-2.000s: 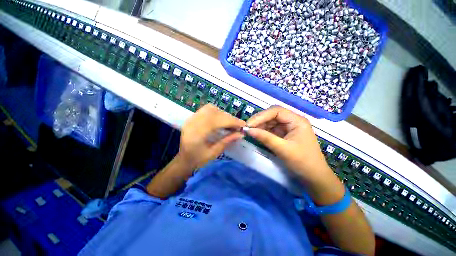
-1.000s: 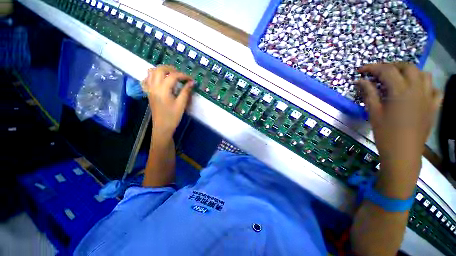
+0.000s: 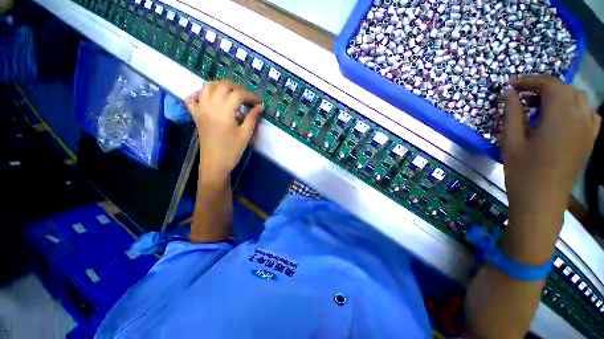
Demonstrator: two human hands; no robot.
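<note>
A blue tray (image 3: 404, 93) at the upper right is heaped with small silver-white capacitors (image 3: 457, 53). My right hand (image 3: 546, 129) is over the tray's near right part, thumb and fingers curved apart, fingertips at the heap; whether a part is between them I cannot tell. A row of green circuit boards (image 3: 318, 126) with silver-white connectors runs diagonally from upper left to lower right. My left hand (image 3: 225, 119) is at the near edge of the boards, thumb and index fingertips close together; I cannot tell if a part is between them.
The white near rail (image 3: 298, 155) runs along the boards in front of my body. A clear plastic bag (image 3: 126, 119) hangs in a blue bin at the left. Blue crates (image 3: 79, 245) stand at the lower left. A blue strap (image 3: 516, 265) is around my right wrist.
Since two seconds ago my hands have parted from their pinch over the boards. My right hand has moved to the tray, my left to the left. In the last second both have shifted only slightly.
</note>
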